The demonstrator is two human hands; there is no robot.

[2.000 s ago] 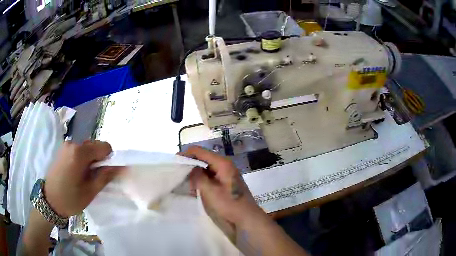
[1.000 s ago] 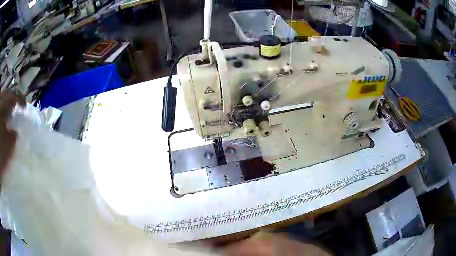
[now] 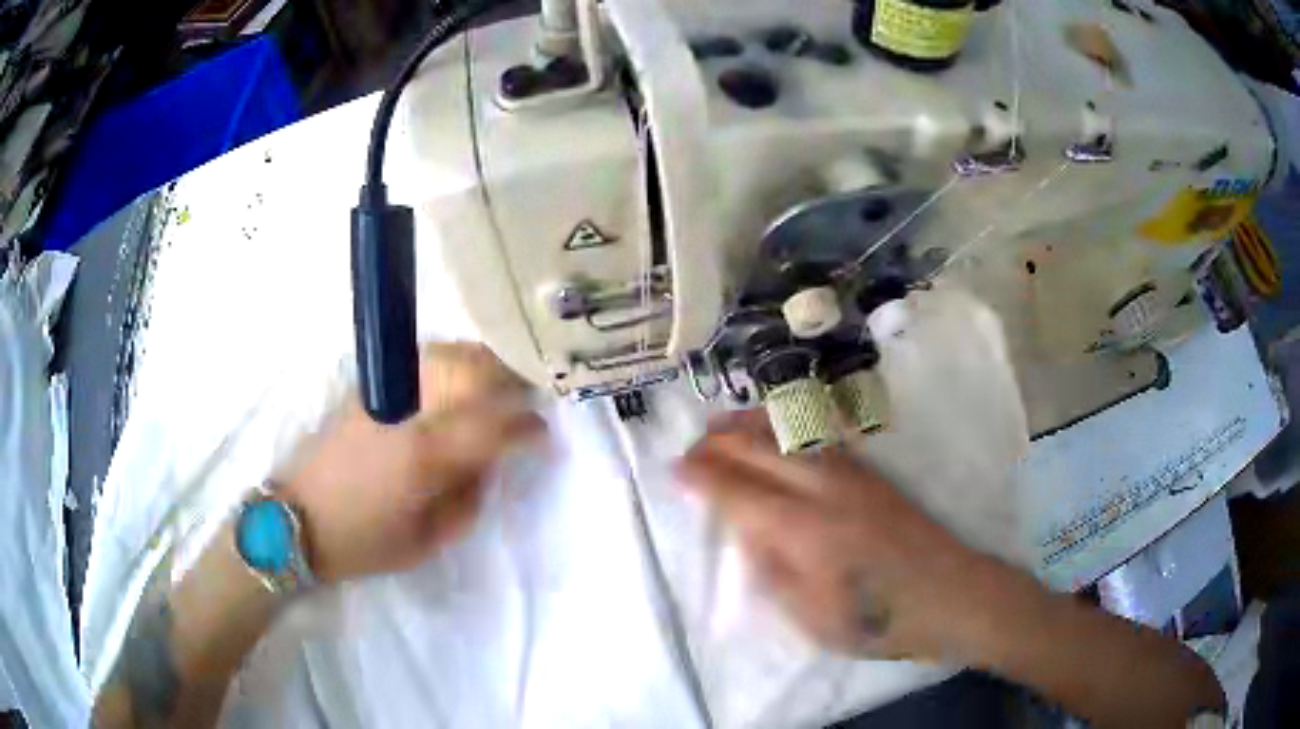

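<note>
A white garment piece (image 3: 570, 612) lies over the table under the sewing machine head (image 3: 528, 214). A dark seam line (image 3: 649, 534) runs down the cloth from the presser foot (image 3: 630, 406). My left hand (image 3: 421, 463), blurred, rests on the cloth left of the foot, its fingers bent; a watch is on the wrist. My right hand (image 3: 813, 534) lies on the cloth right of the foot, fingertips near the seam, just below the ribbed tension knobs (image 3: 801, 413). The cloth hides the needle plate.
A black bar on a cable (image 3: 385, 313) hangs left of the head, above my left hand. White stacked cloth (image 3: 32, 499) hangs at the far left. A blue sheet (image 3: 171, 135) is at the back left. The table ruler (image 3: 1155, 491) shows at the right edge.
The view has moved closer to the machine. The cloth has moved from the left onto the table under the foot. Both hands are now on it, beside the foot.
</note>
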